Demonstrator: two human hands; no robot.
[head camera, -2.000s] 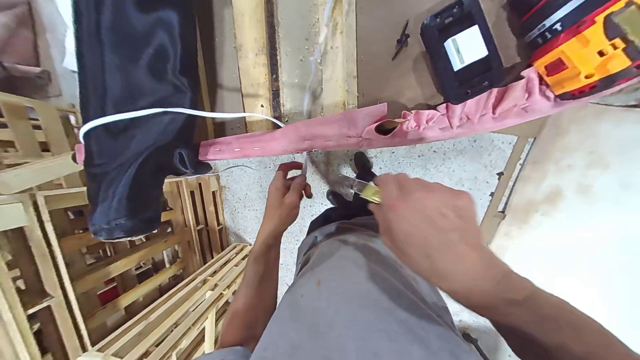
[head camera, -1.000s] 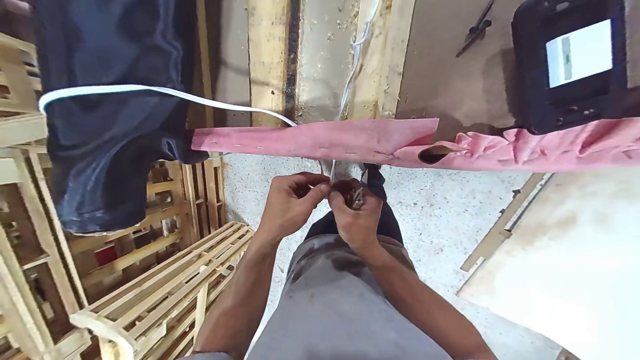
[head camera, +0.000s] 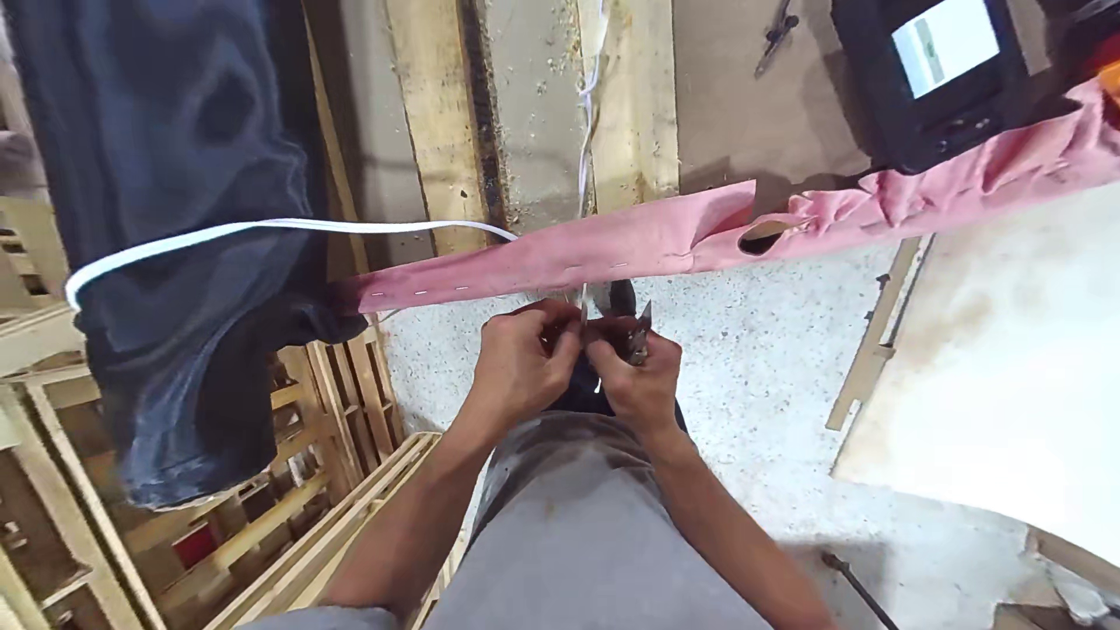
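A pink fabric strip (head camera: 525, 258) with a line of staples runs across the view, gathered in folds toward the right. Just below it, my left hand (head camera: 529, 354) pinches a thin white cord (head camera: 584, 297) that hangs down past the strip. Close beside it, my right hand (head camera: 637, 367) is closed around a small metal cutting tool (head camera: 641, 335), its pointed tip up; its exact kind is unclear. The thumbs nearly meet at the cord. Further white cord (head camera: 289, 224) loops over the black glossy upholstery (head camera: 188, 201) on the left and passes behind the strip.
Wooden boards (head camera: 442, 131) with sawdust lie beyond the strip. A black device with a lit screen (head camera: 945, 48) stands at the upper right, near a slim dark tool (head camera: 775, 37). Wooden frames (head camera: 61, 490) fill the lower left. A pale panel (head camera: 1006, 367) is at the right.
Two seconds ago my right hand was to the right, apart from the left, with the tool; it has since come in beside my left hand at the cord. The view has moved closer.
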